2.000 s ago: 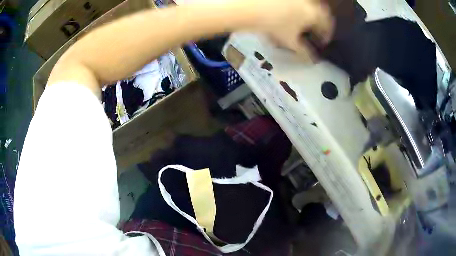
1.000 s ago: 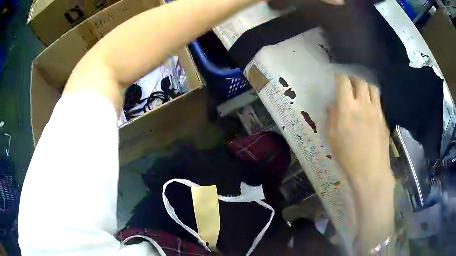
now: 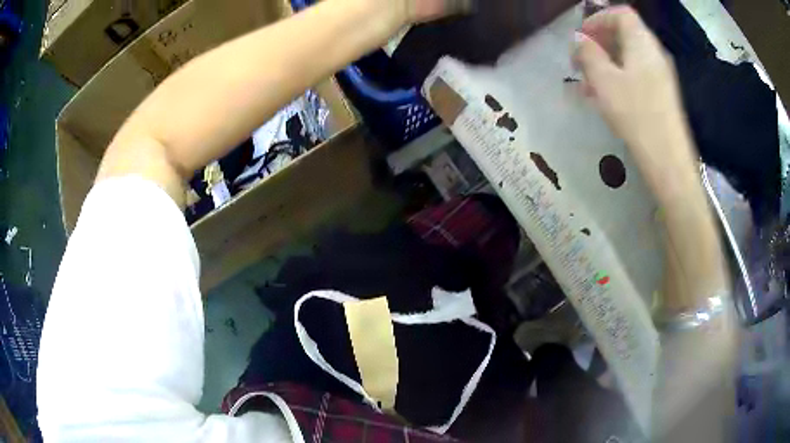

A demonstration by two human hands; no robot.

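Black garment pieces (image 3: 732,121) lie on the worn white machine table (image 3: 563,130), along its far right side. More dark fabric (image 3: 511,26) is at the top edge. My left hand (image 3: 437,7) is at the top edge beside this fabric, blurred and mostly cut off, so its grip is hidden. My right hand (image 3: 619,56) is above the table with its fingers curled, close to the black fabric; whether it pinches anything cannot be told. A black pile (image 3: 442,363) lies on my lap with a white tie strip (image 3: 481,372) and a cream-yellow ticket (image 3: 374,350).
An open cardboard carton (image 3: 268,212) with white and black pieces stands left of my lap. A blue plastic basket (image 3: 411,117) is by the table's corner. The machine (image 3: 736,234) is at the right, partly behind my right forearm. Another carton (image 3: 121,30) is at the top left.
My right hand has come in over the table and moved up towards the top edge, its fingers now curled. My left hand has moved left to the top edge. The dark fabric has shifted upward.
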